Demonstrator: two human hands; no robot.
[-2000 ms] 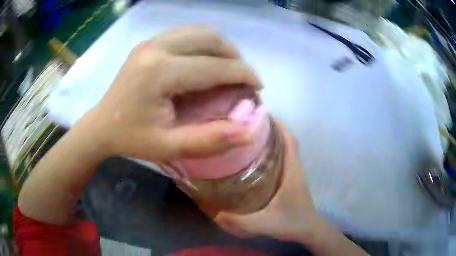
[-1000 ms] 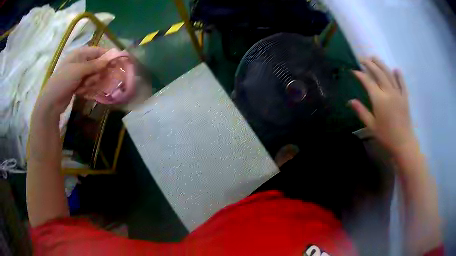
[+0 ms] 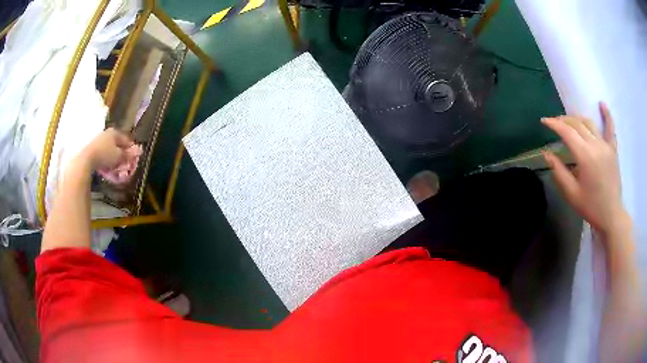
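My left hand (image 3: pixel 108 150) is at the left, lowered inside the frame of the yellow trolley (image 3: pixel 60 117). Its fingers are closed on the pink lid (image 3: pixel 122 169) of the drink bottle; the bottle's body is hardly visible beneath it. My right hand (image 3: pixel 587 169) is at the right, fingers apart and empty, at the edge of the white-covered pressing table (image 3: pixel 589 53). I cannot tell if it touches the cover.
White cloth (image 3: pixel 28 106) is piled on the trolley. A light grey speckled square surface (image 3: pixel 298 170) stands in the middle. A dark round floor fan (image 3: pixel 418 85) is beyond it, with a cord on the green floor (image 3: pixel 238 57). A foot (image 3: pixel 423 186) shows near the fan.
The view has turned from the pressing table to the trolley and floor. My left hand has carried the pink-lidded bottle left and down into the trolley frame. My right hand has let go of the bottle.
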